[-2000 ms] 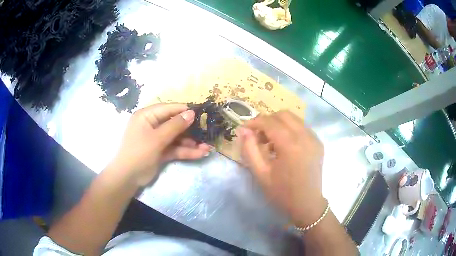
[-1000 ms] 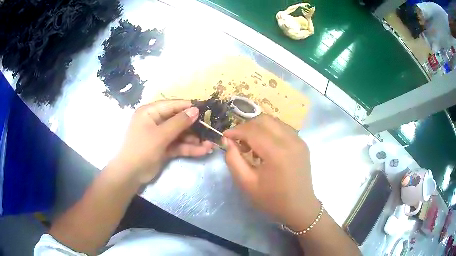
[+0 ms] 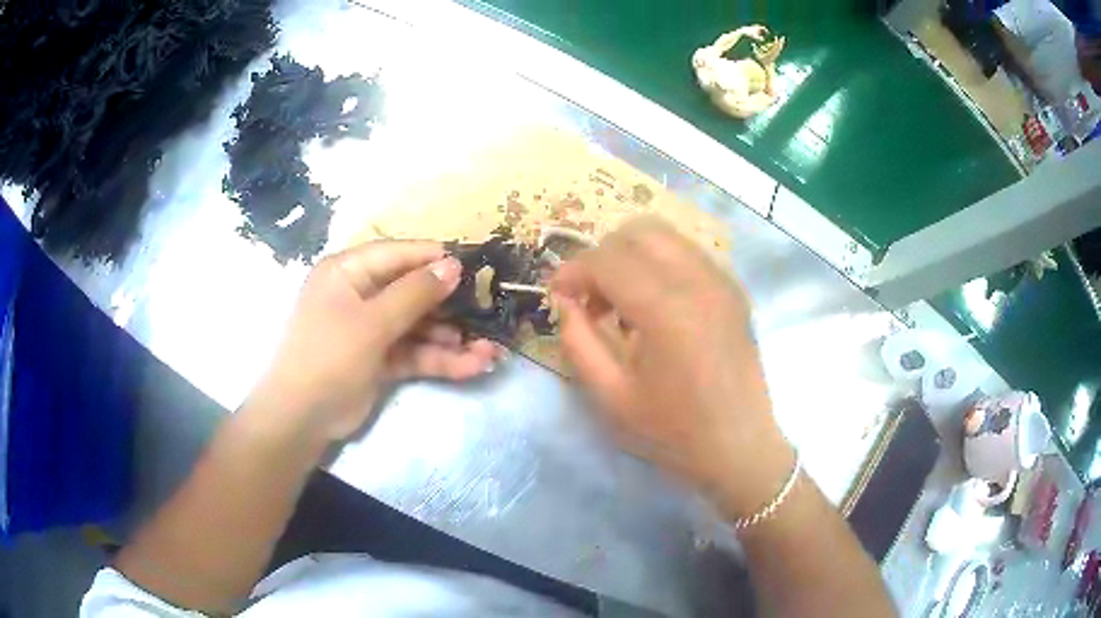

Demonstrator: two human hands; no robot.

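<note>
My left hand [image 3: 368, 332] holds a black frilly piece [image 3: 489, 272] by its left edge, over the front of the spotted cardboard mat [image 3: 447, 199]. A pale slot shows in the piece. My right hand [image 3: 658, 344] pinches a thin pale glue stick [image 3: 523, 289] in its fingertips, with the tip over the black piece beside the slot. Whether the tip touches the piece is unclear. The glue dish [image 3: 565, 238] lies on the mat, partly hidden behind my right hand.
More black pieces lie at left, in a large heap [image 3: 121, 97] and a small group [image 3: 284, 157]. A tan figure body [image 3: 739, 79] is on the green belt [image 3: 628, 54]. A phone [image 3: 891, 477], a mug [image 3: 1005, 435] and white containers [image 3: 924, 365] are at right. A metal bar crosses the right side.
The tan figure body has moved right along the belt. My right hand with the stick has moved over the glue dish and back to the black piece, now covering more of the dish.
</note>
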